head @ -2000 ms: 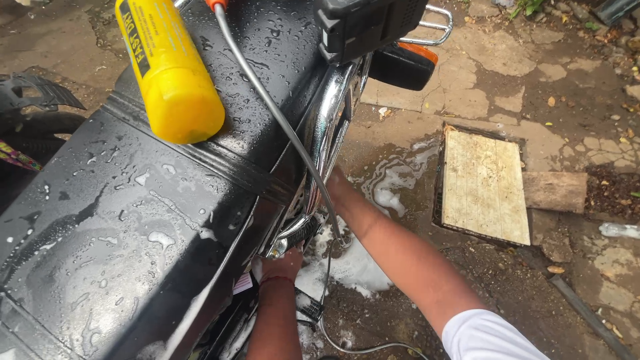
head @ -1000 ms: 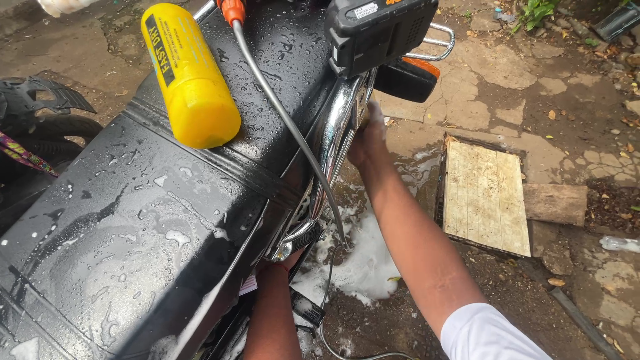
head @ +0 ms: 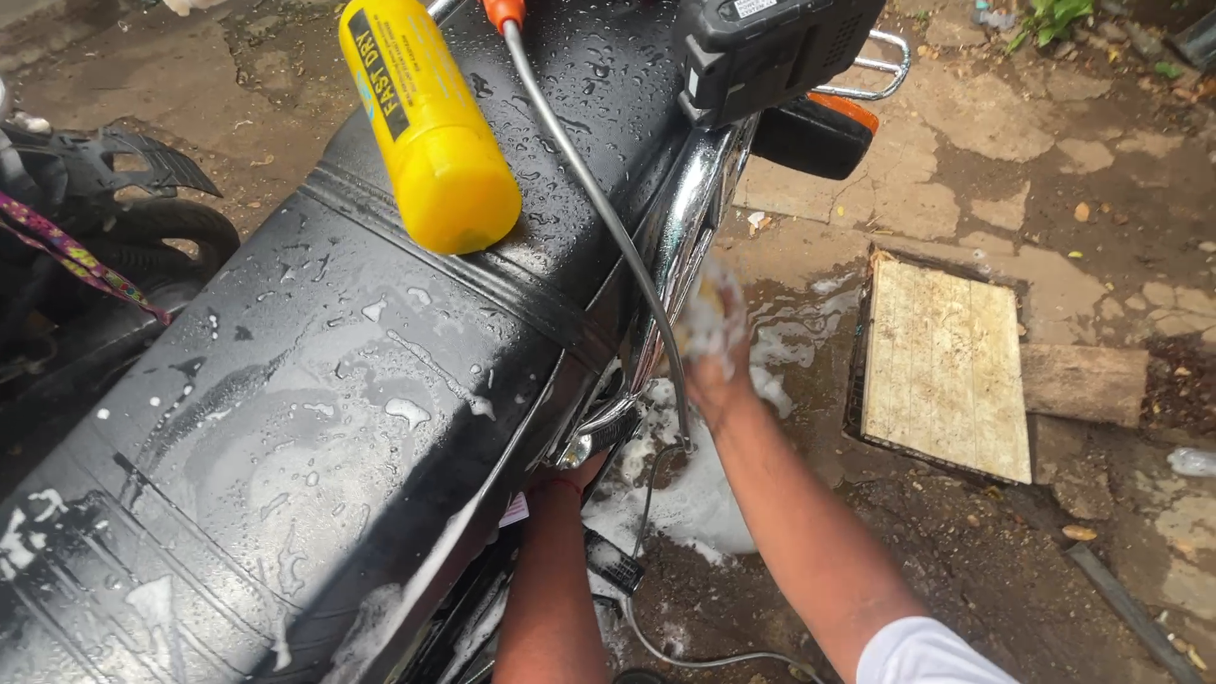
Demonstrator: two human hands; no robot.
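A wet black motorcycle seat (head: 313,380) with soap suds runs across the view. My right hand (head: 717,318), covered in foam, is just right of the chrome grab rail (head: 679,247); something yellowish shows in it, perhaps a sponge, but blur hides its grip. My left hand (head: 579,472) reaches in under the seat's edge beside a chrome part (head: 598,432); its fingers are hidden. On the seat lies a yellow plastic bottle (head: 446,161). A grey hose (head: 608,214) with an orange end crosses the seat and hangs down past the rail, near a black battery pack (head: 769,57).
A black and orange lamp (head: 817,138) juts from the motorcycle's side. White foam (head: 703,503) lies on the wet ground. A dirty pale board (head: 945,366) rests over a pit beside a wooden piece (head: 1083,383). Another motorcycle's wheel (head: 171,237) stands at the left.
My right hand, seen higher beside the rail one second ago, is now lower along it and blurred. My left hand stays under the seat's edge.
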